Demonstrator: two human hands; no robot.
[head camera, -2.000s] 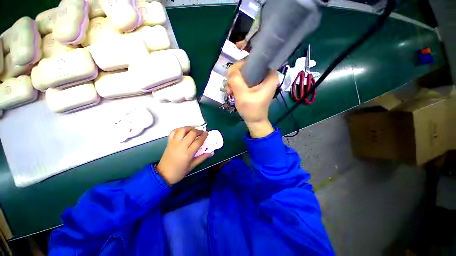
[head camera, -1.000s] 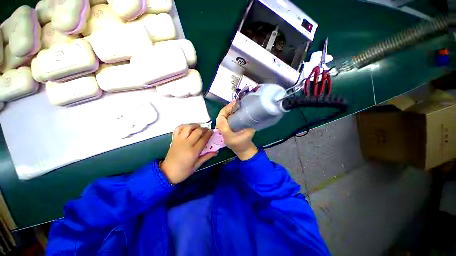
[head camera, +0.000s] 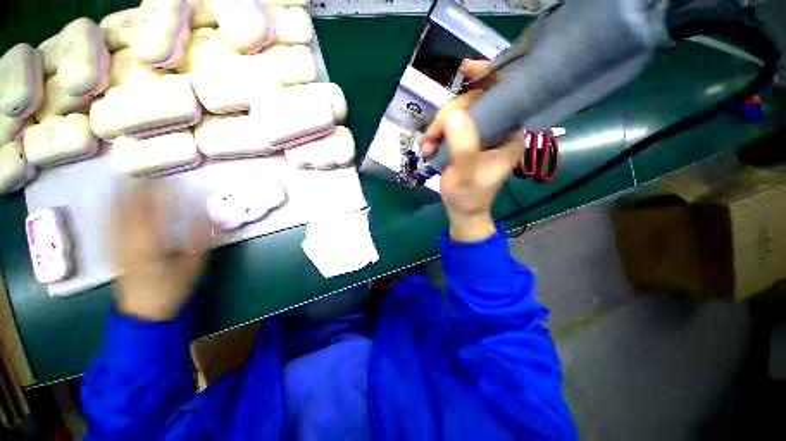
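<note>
My right hand is closed around the grey electric screwdriver; its lower end is by the pickup end of the screw feeder. My left hand is blurred over the white mat; whether it holds anything cannot be told. One pink-faced housing lies at the mat's left edge. Another housing, pink side up, lies on the mat right of my left hand. A small white cloth lies at the bench edge.
Several cream housings are piled on the far part of the mat. Red-handled scissors lie right of the feeder, partly hidden. A dark cable crosses the green bench. A cardboard carton stands below at the right.
My left hand has moved left, away from the bench edge. The screwdriver has moved up and right to the feeder. A pink-faced housing now shows at the mat's left edge, and the cloth is uncovered.
</note>
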